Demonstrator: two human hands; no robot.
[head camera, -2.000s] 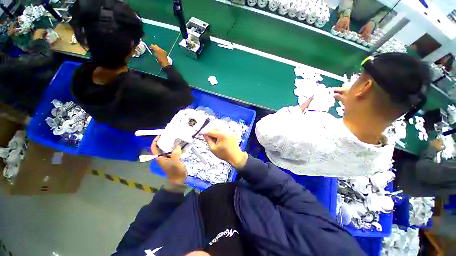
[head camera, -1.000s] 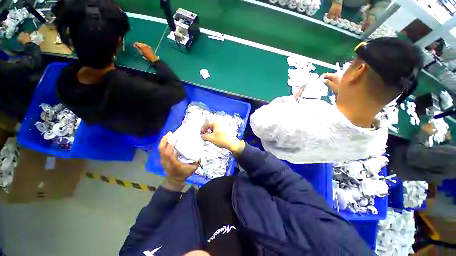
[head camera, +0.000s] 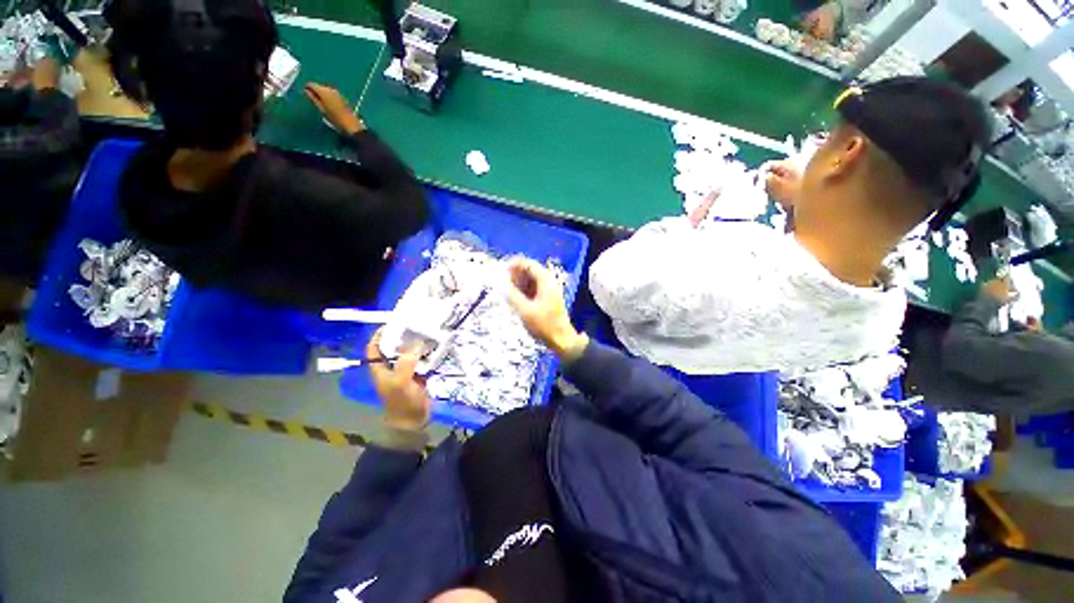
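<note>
My left hand (head camera: 402, 383) holds a part-built white camera body (head camera: 426, 309) over a blue tote. Two slim white antennas (head camera: 356, 316) point left from the body, the lower one on a dark wire. A dark strip or wire lies across the body's right side. My right hand (head camera: 535, 297) is raised just right of the body, fingers bent together; whether it pinches something small is unclear. Small white plastic parts (head camera: 495, 365) fill the blue tote (head camera: 570, 250) beneath both hands.
A person in black (head camera: 271, 224) is at the left and a person in white (head camera: 754, 300) at the right. Beyond is the green bench (head camera: 554, 153) with a screw feeder (head camera: 424, 59). More blue totes of white parts (head camera: 842, 424) stand at right and left. A cardboard box (head camera: 100, 424) is at lower left.
A second ago the antennas were not visible; the body has turned and they point left again. My right hand has moved from over the body to its right.
</note>
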